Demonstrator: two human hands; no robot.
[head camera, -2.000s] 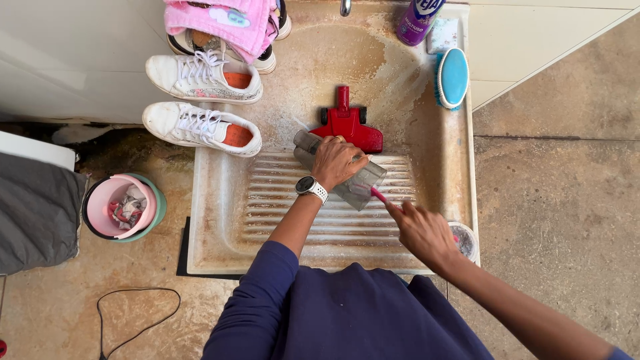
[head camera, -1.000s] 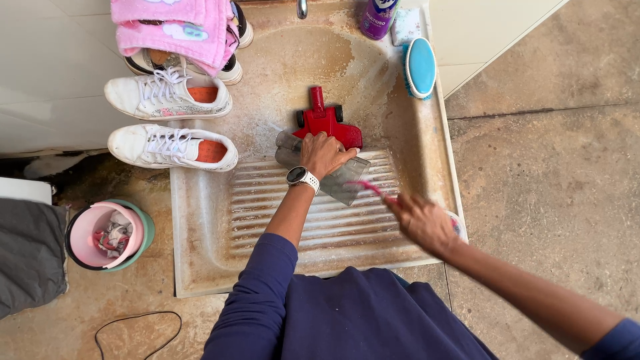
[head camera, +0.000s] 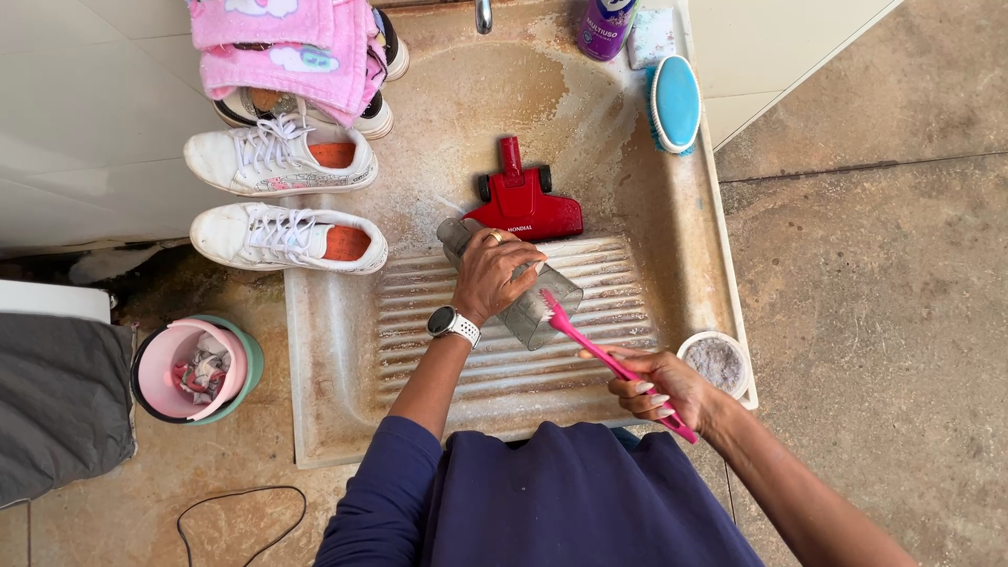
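My left hand (head camera: 496, 272), with a watch on its wrist, grips a translucent grey plastic container (head camera: 539, 315) over the ribbed washboard of the laundry sink (head camera: 705, 260). In my right hand (head camera: 661, 386) is a pink-handled brush (head camera: 587, 340); its white bristles are at the container's wide open end. Just beyond my left hand, a red vacuum cleaner floor nozzle (head camera: 531, 206) with black wheels lies in the basin. Part of the container is hidden under my left fingers.
White sneakers (head camera: 287, 240) and a pink cloth (head camera: 291, 59) lie on the left rim. A blue scrubbing brush (head camera: 677, 102), a purple bottle (head camera: 605, 30) and a small tub (head camera: 715, 362) of greyish contents sit at the right. Nested buckets (head camera: 193, 370) and a cord (head camera: 236, 496) are on the floor.
The pink brush has gone from the container's right side to its open end. My left hand still holds the container, and the nozzle remains in the basin.
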